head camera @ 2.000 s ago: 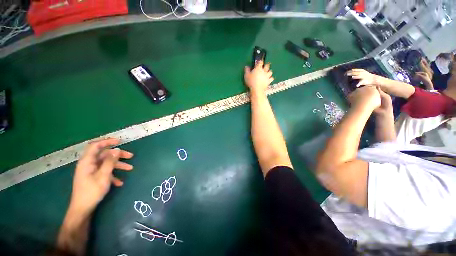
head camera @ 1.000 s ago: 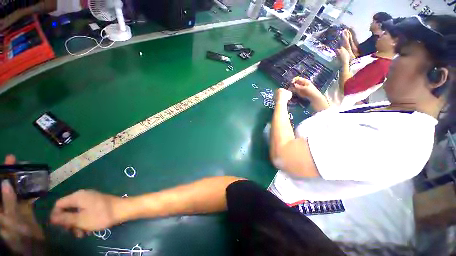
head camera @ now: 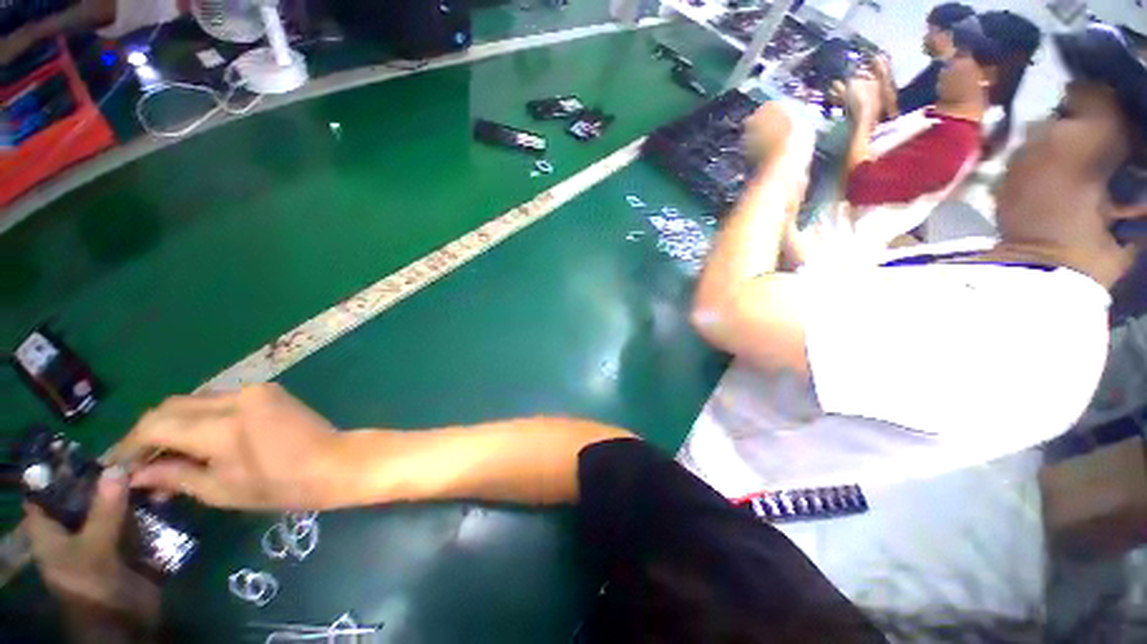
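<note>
My left hand (head camera: 94, 560) is at the lower left, partly cut off by the edge, and holds a black phone body (head camera: 161, 535) with a shiny lower end. My right hand (head camera: 233, 440) reaches across from the right, its bent fingers at the phone; its fingertips are partly hidden, so I cannot tell whether they grip anything. White rings (head camera: 292, 536) lie loose on the green bench right of the phone. Tweezers (head camera: 315, 629) lie below them at the bottom edge, with rings around them.
Another phone (head camera: 57, 374) lies on the green belt at far left. Several phones (head camera: 509, 136) lie farther along it, beyond the scuffed strip (head camera: 428, 273). A neighbour in white (head camera: 950, 340) sits at the right by a ring heap (head camera: 677, 235) and black tray (head camera: 704, 151). A fan (head camera: 271, 69) stands behind.
The view has swung left. My right hand has come from a phone on the belt to the phone in my left hand. The left hand, empty at first, now holds that phone.
</note>
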